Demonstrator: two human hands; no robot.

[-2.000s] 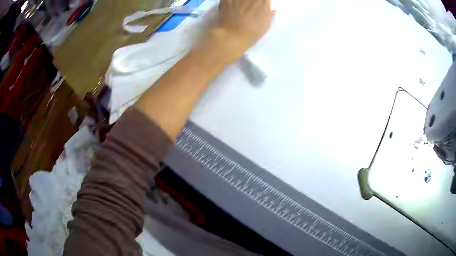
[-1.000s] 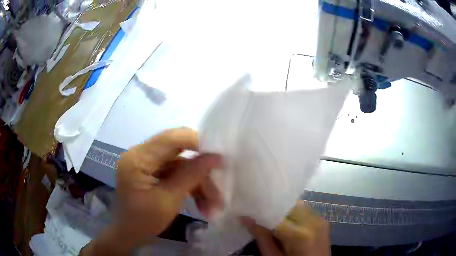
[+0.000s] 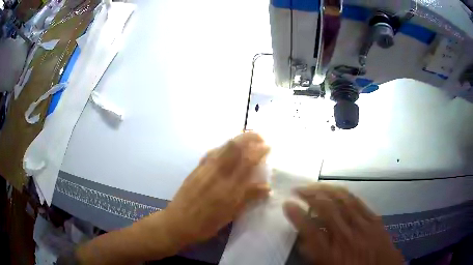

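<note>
A white fabric piece [image 3: 262,235] runs from the plate in front of the machine head down over the table's front edge. My left hand [image 3: 223,189] lies on its left side, fingers pointing at the slide plate. My right hand [image 3: 339,225] is at its right side, thumb and fingers at the cloth edge, slightly blurred. Whether either hand pinches the cloth is hard to tell. The cloth's far end is lost in glare. The machine head [image 3: 301,46] with its dark tension dial [image 3: 346,111] stands beyond the hands.
White cut pieces [image 3: 67,119] lie along the table's left side. A small white scrap [image 3: 107,106] lies right of them. A thin curled strip [image 3: 35,106] lies by the cardboard [image 3: 15,140]. A printed ruler [image 3: 103,203] follows the front edge. White cloth [image 3: 52,240] is below left.
The fabric, held up and spread between both hands a second ago, now lies lower and flatter before the machine. My left hand moved right and forward onto it. The view has shifted right.
</note>
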